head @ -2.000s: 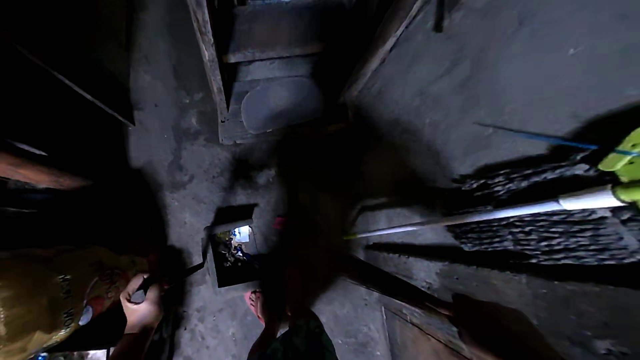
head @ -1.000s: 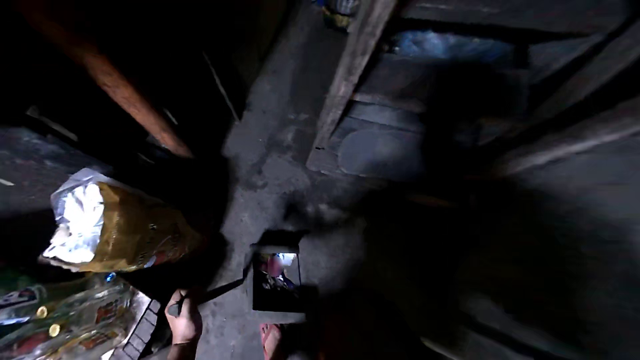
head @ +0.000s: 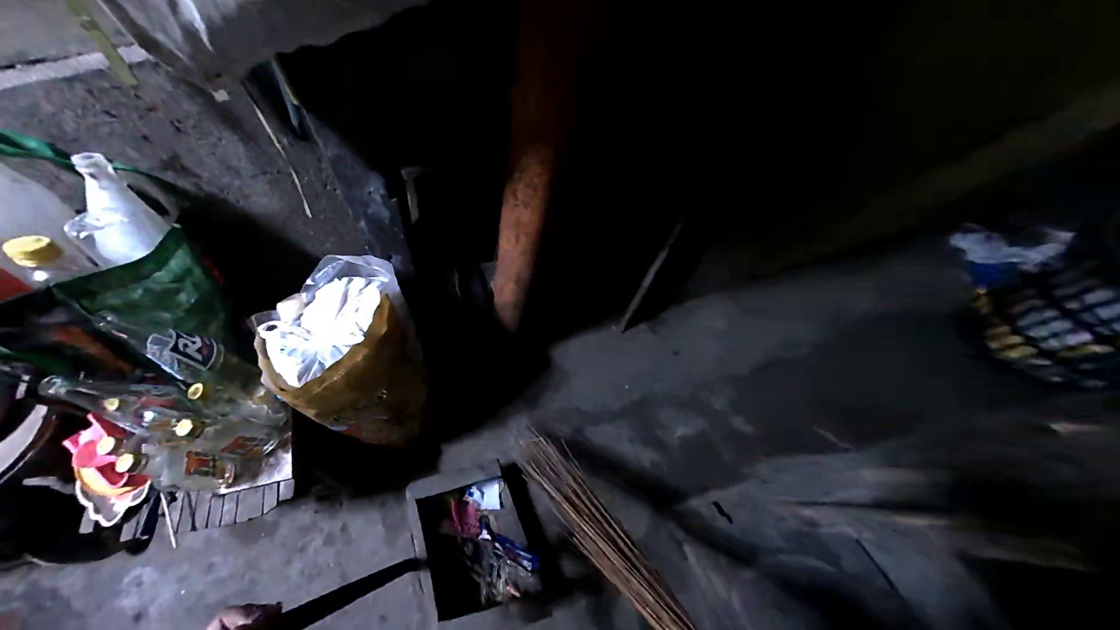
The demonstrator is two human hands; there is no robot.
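Note:
At the bottom edge, my left hand [head: 245, 617] is only partly visible, closed around the dark handle [head: 350, 595] of a dustpan. The box-shaped dustpan [head: 423, 542] rests on the floor and holds litter: a pinkish-red scrap, a blue and white wrapper [head: 512, 549], a pale piece and thin debris. A stick broom of thin brown ribs [head: 599, 529] slants down beside the dustpan's right side, its tips near the upper right corner. My right hand is out of view, and the broom's held end is cut off by the bottom edge.
Left stand glass bottles [head: 206, 464] on a slatted surface [head: 223, 507], a green bag [head: 171, 284] with bottles and a brown sack [head: 359, 402] holding white plastic. A reddish-brown post [head: 525, 227] rises behind. A mesh basket [head: 1050, 324] is at the right.
The view has swung strongly toward the bottles and sack. The stick broom's ribs now show beside the dustpan. My right hand, visible at the lower right two seconds ago, is out of view.

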